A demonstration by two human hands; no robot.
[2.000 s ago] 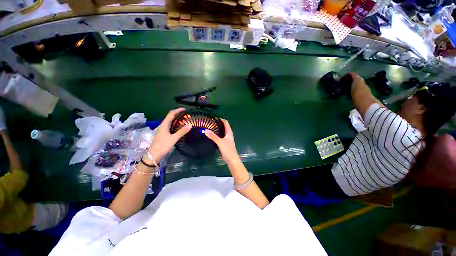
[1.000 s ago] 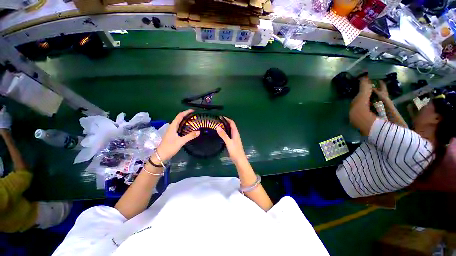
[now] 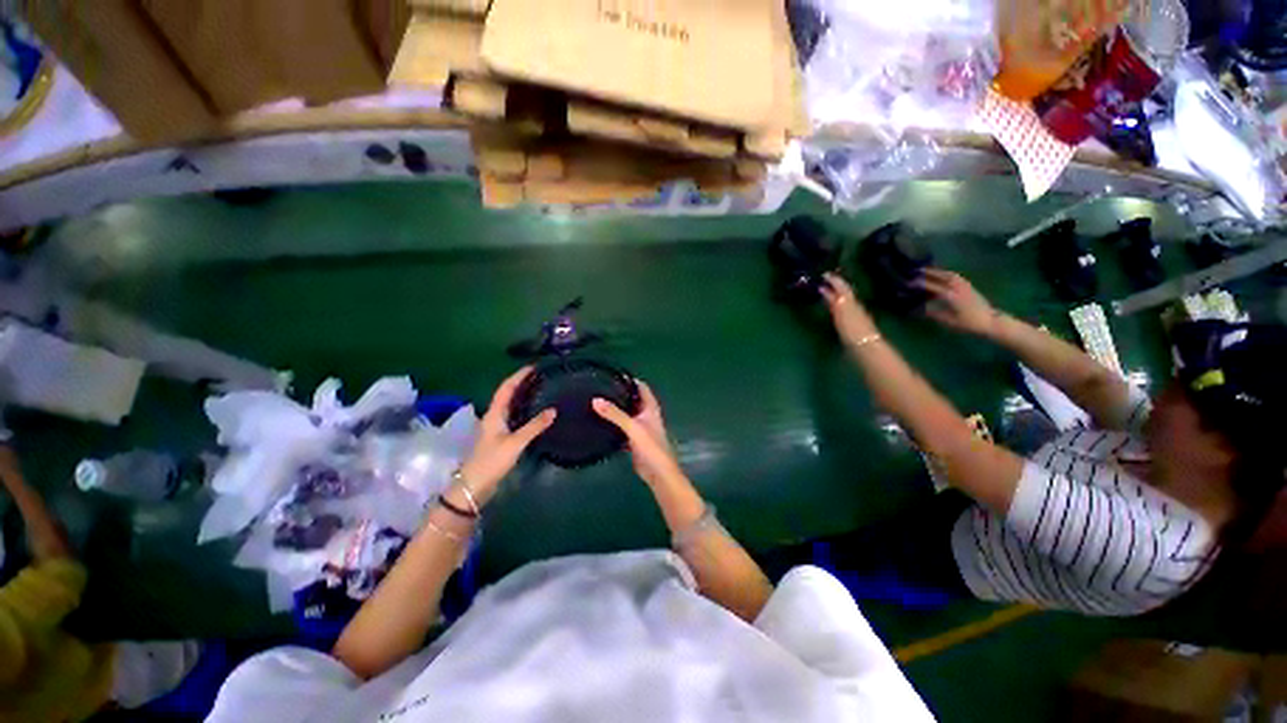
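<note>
A round black mini desk fan [image 3: 576,415] is held between my two hands above the green conveyor belt [image 3: 706,480]. My left hand [image 3: 511,431] grips its left side, with the thumb on the face. My right hand [image 3: 634,424] grips its right side, also with the thumb on the face. The fan's dark base or stand [image 3: 559,333] sticks out just beyond the head, away from me; whether it is joined to the head is hard to tell. The fingers under the fan are hidden.
Clear plastic bags [image 3: 325,494] heap over a blue bin [image 3: 322,605] at left, beside a bottle [image 3: 130,475]. Flattened cartons [image 3: 635,71] lie on the shelf ahead. A person in a striped shirt [image 3: 1094,523] at right reaches to two black fans [image 3: 806,257].
The view has tilted towards the shelf. The orange glints on the held fan no longer show. The neighbour's arms have reached left, and two fans now stand near those hands.
</note>
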